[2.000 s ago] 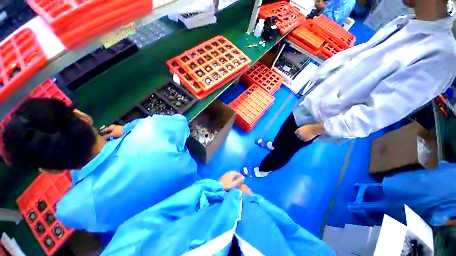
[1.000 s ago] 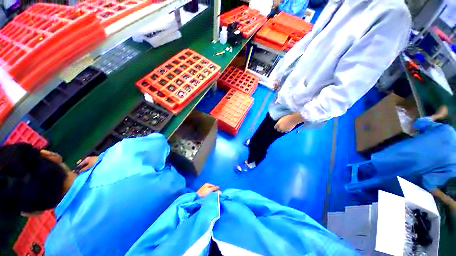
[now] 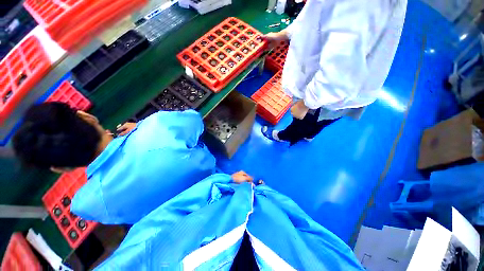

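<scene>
My left hand shows small in front of my light blue smock, at the end of the left sleeve. My right hand barely shows beside it, mostly hidden by the sleeve. The fingers are too small to read, and no held part can be seen. Ahead, a stacked orange-red compartment tray with round metal parts in its pockets sits on the green bench's edge. A person in a white coat has one hand at its right corner.
A person in blue works close on my left. Black parts trays lie on the bench. An open cardboard box with metal parts and orange trays stand low beside it. A white carton and blue stool are at right.
The person in the white coat has moved closer to the bench and now has a hand at the orange tray's corner. The view has shifted. My hands stay close together in front of me.
</scene>
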